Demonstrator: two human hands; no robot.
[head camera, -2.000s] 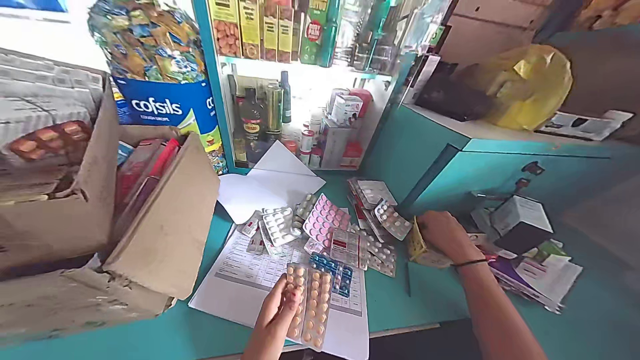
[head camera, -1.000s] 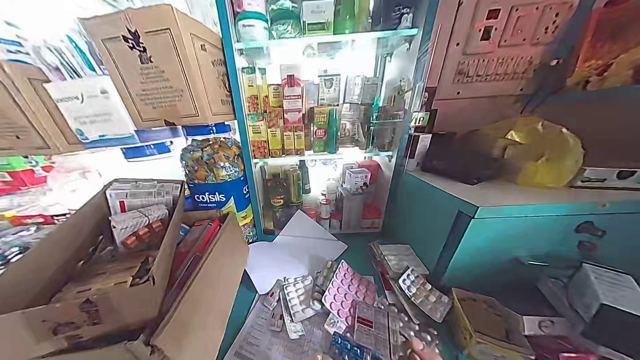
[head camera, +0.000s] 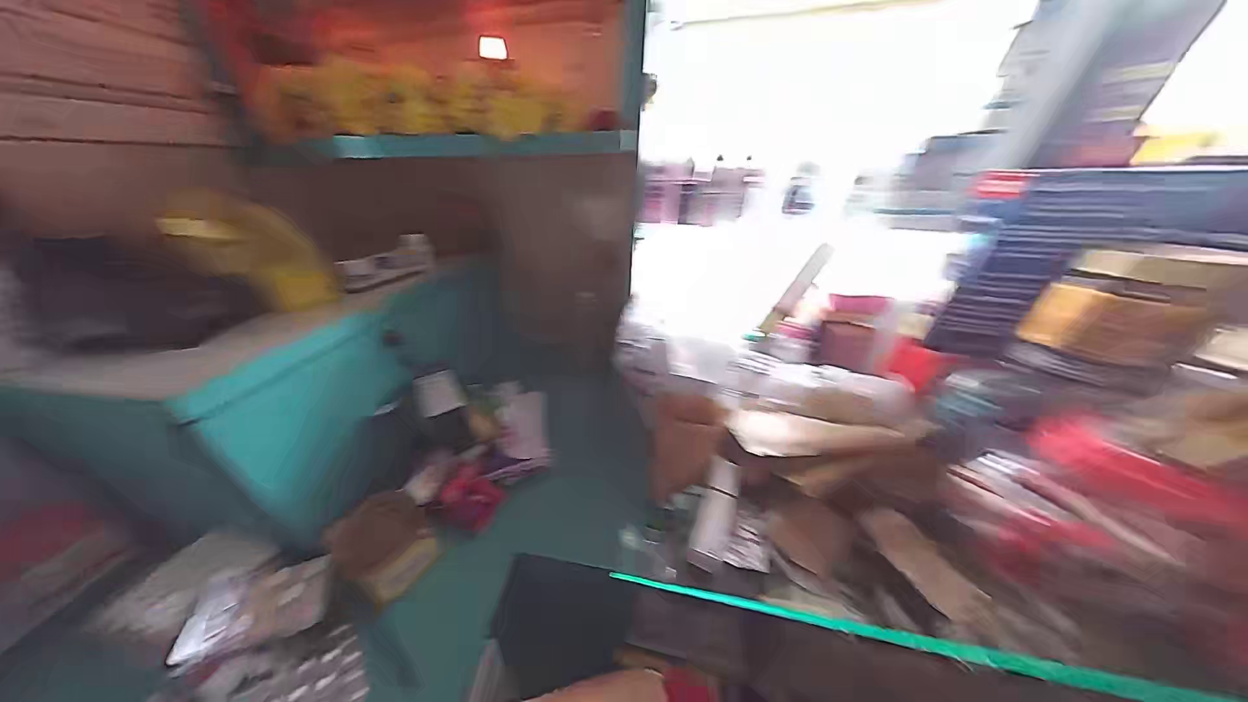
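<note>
The view is strongly blurred. At the bottom edge a small part of a hand or forearm shows, probably my right hand (head camera: 604, 688); its fingers are hidden, so what it holds cannot be told. It lies just below a dark flat object (head camera: 561, 609). My left hand is out of view. Blister packs of tablets (head camera: 312, 668) lie in a loose pile at the lower left, with a silvery pack (head camera: 210, 609) among them. A small yellow-brown carton (head camera: 390, 556) stands on the teal counter (head camera: 468, 585) to the right of the pile.
Small boxes and packets (head camera: 487, 429) lie farther back on the counter. At left is a teal cabinet (head camera: 292, 390) with a yellow plastic bag (head camera: 253, 249) on top. A bright green edge (head camera: 829, 621) crosses the lower right, with cartons and packages (head camera: 829, 439) heaped beyond it.
The view has swung far to the right, away from the lit shelves. Two seconds before, my left hand held a blister pack of orange tablets and my right hand was at the small carton.
</note>
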